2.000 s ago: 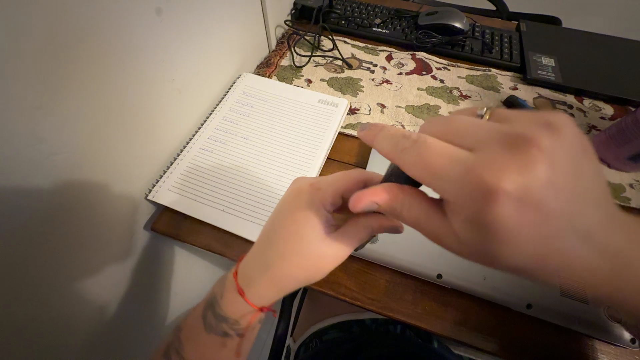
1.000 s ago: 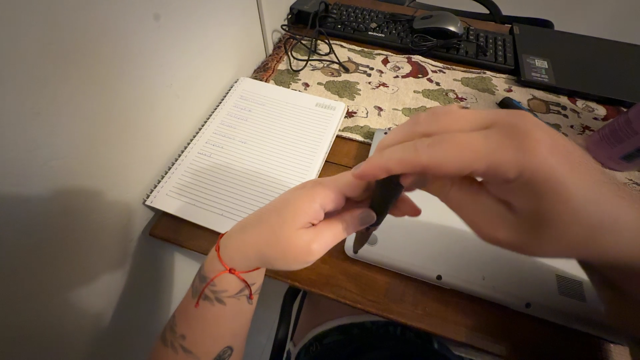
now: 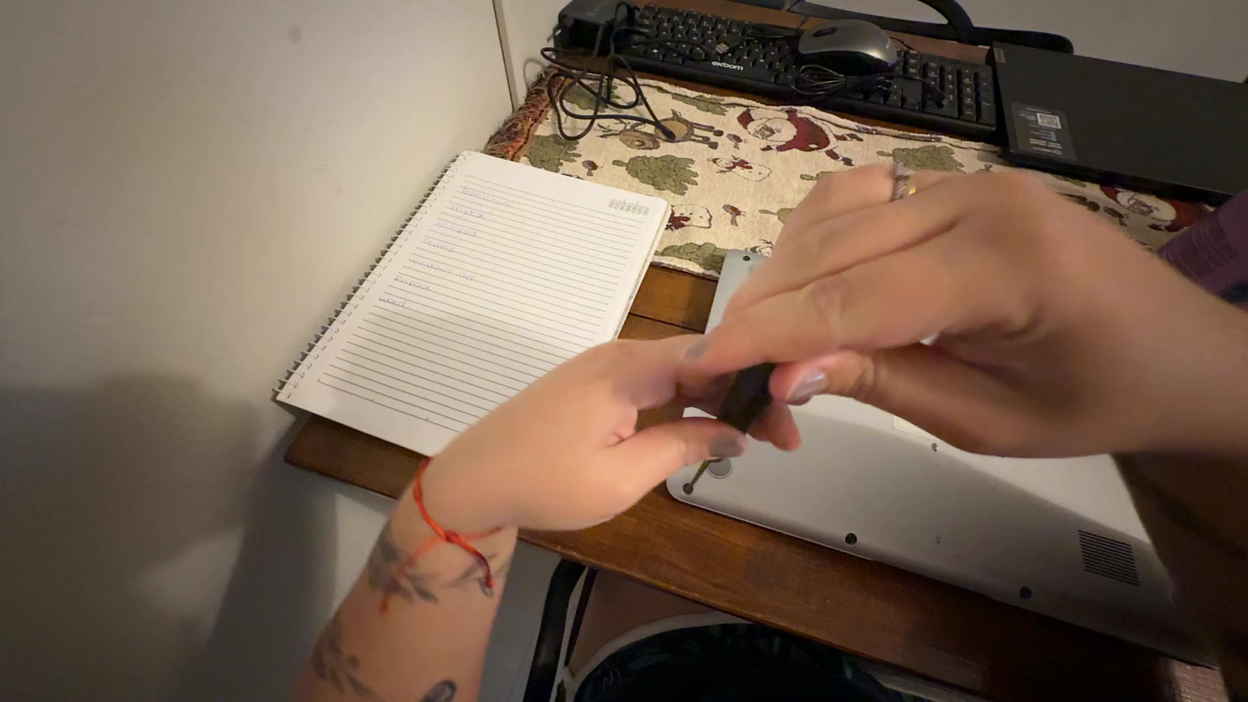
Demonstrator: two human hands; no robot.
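Observation:
A small screwdriver (image 3: 746, 398) with a dark handle slants between my two hands. Its thin tip is at the screw hole in the near left corner of a silver laptop's underside (image 3: 868, 487). The thumb and fingers of my left hand (image 3: 595, 429) close around the lower handle. From above, my right hand (image 3: 936, 302) pinches the upper part with thumb and fingertips. Round screw holes and a vent grille (image 3: 1108, 557) mark the laptop's bottom cover, which lies face up under my hands.
A lined spiral notebook (image 3: 487, 312) with handwriting lies left on the wooden desk (image 3: 780, 575). Behind are a patterned cloth runner (image 3: 663, 168), a black keyboard (image 3: 721, 54), a mouse (image 3: 847, 46), cables (image 3: 609, 93) and a flat black device (image 3: 1150, 127). A purple object (image 3: 1209, 249) stands right; the wall is left.
My right hand's fingers have shifted their hold at the top of the screwdriver. The left hand has stayed near the same laptop corner.

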